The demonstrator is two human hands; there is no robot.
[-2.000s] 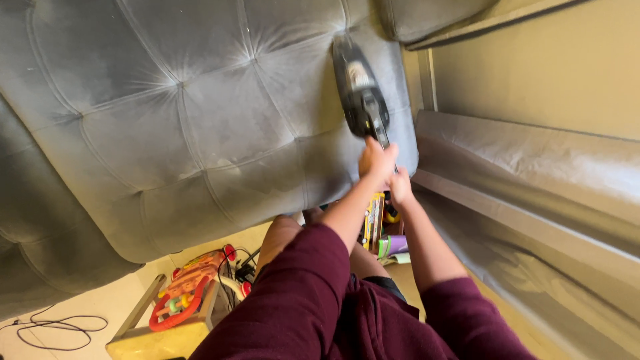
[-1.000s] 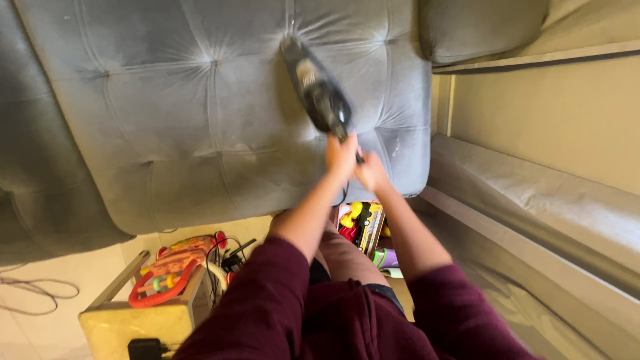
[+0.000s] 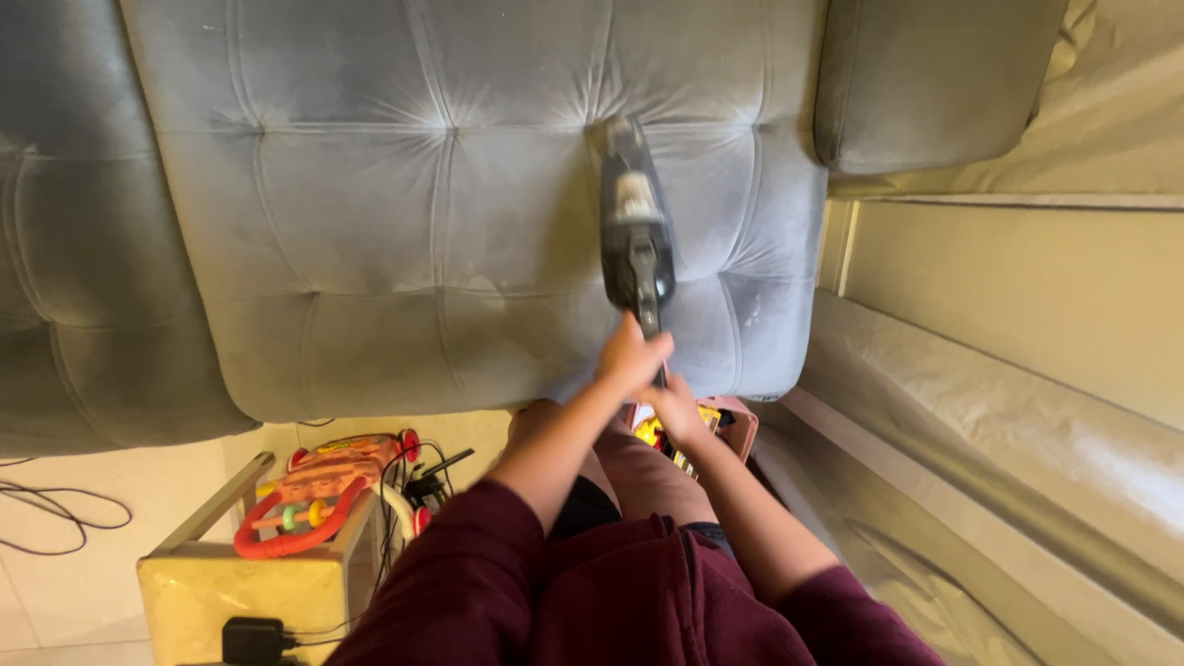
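Note:
A dark handheld vacuum cleaner [image 3: 638, 231] with a clear nozzle end lies over a grey tufted sofa cushion [image 3: 518, 203], its nozzle pointing away from me beside a tufted seam. My left hand [image 3: 633, 356] grips the vacuum's handle. Close behind it, my right hand [image 3: 673, 404] is closed on the handle's rear end, which is mostly hidden by the fingers. The nozzle is slightly blurred.
A yellow-topped stool [image 3: 245, 592] at lower left bears a black power adapter [image 3: 252, 640], with a red toy [image 3: 305, 518] beside it. Cables [image 3: 65, 518] lie on the floor. A pink bin [image 3: 740, 427] of toys stands below the cushion; a covered surface [image 3: 1017, 425] runs along the right.
Over two seconds the vacuum has moved about on the cushion, first left, with both hands on its handle throughout. The view has shifted.

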